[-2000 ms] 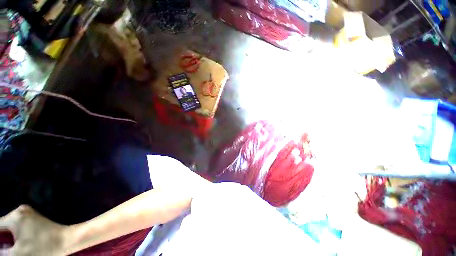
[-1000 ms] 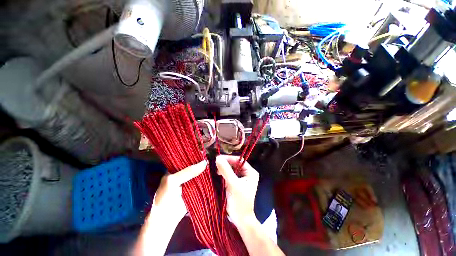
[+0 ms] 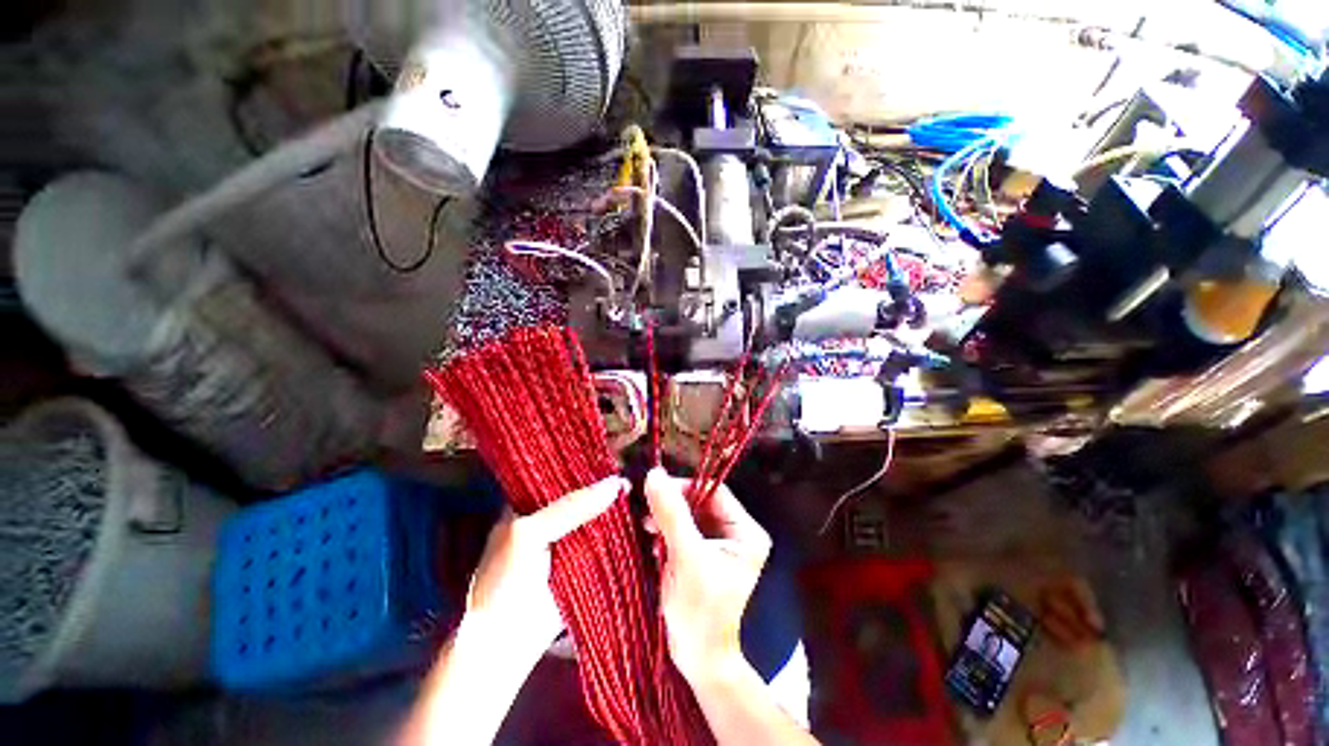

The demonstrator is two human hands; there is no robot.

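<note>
My left hand (image 3: pixel 532 561) is closed round a thick sheaf of red cords (image 3: pixel 547 437), its thumb across the front. The cord tops fan out at the bench edge, and the sheaf runs down over my lap. My right hand (image 3: pixel 703 561) holds a single red cord (image 3: pixel 656 401) upright between thumb and finger, its top end at the front of the grey-black machine (image 3: pixel 717 219). A few more red cords (image 3: pixel 741 423) stick up from the same hand, leaning right. Two pale rounded parts (image 3: pixel 697 404) lie just beyond my fingertips.
Silvery and red bits (image 3: pixel 503 299) litter the bench left of the machine. A white fan (image 3: pixel 561 73), pale bucket (image 3: pixel 110 554) and blue stool (image 3: pixel 314 576) stand left. A dark second machine (image 3: pixel 1122 277) is right. A phone (image 3: pixel 991 652) lies on cardboard below right, beside a red object (image 3: pixel 879 641).
The view has swung from the floor to the bench since the earliest frame. Since the middle one, the scene sits slightly lower, and more cords show leaning right from my right hand.
</note>
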